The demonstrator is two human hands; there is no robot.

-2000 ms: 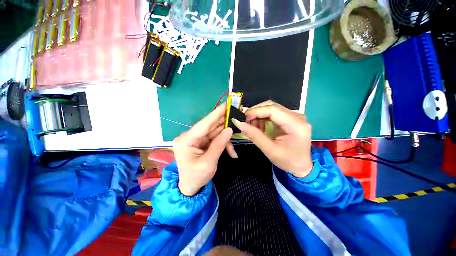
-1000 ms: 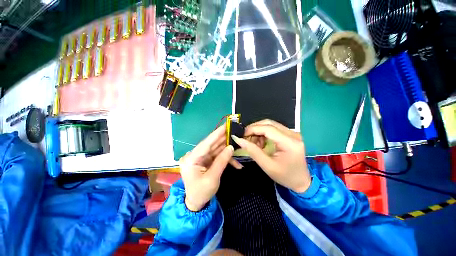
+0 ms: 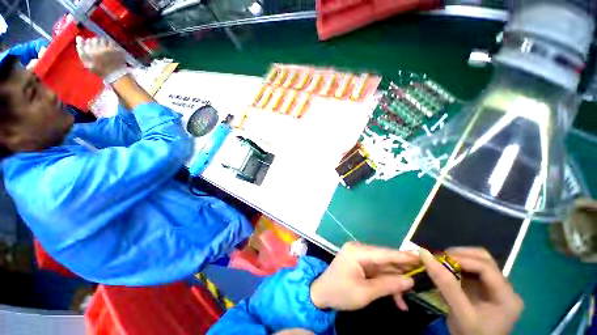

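My left hand point(image 3: 363, 275) is at the bench's front edge, its fingers closed on the left part of a small battery cell point(image 3: 448, 263) with yellow edges. My right hand point(image 3: 481, 294) holds the same cell from the right, with its thumb or finger over it. A dark face, likely the black pad, shows between the fingers; the fingers hide most of it. The black pad sheet point(image 3: 461, 226) with white borders lies just beyond the hands.
A clear hood point(image 3: 517, 150) hangs over the pad sheet. Dark cells point(image 3: 355, 166) lie beside white strips point(image 3: 399, 157). A pink sheet point(image 3: 321, 84) holds yellow-edged cells. A solder spool point(image 3: 245, 159) stands left. A person in blue point(image 3: 105, 190) sits at left, arm raised near a red bin point(image 3: 62, 65).
The camera view has swung left, so the bench is tilted and my hands appear lower right. The neighbouring person and red bins have come into view. Both hands still hold the cell.
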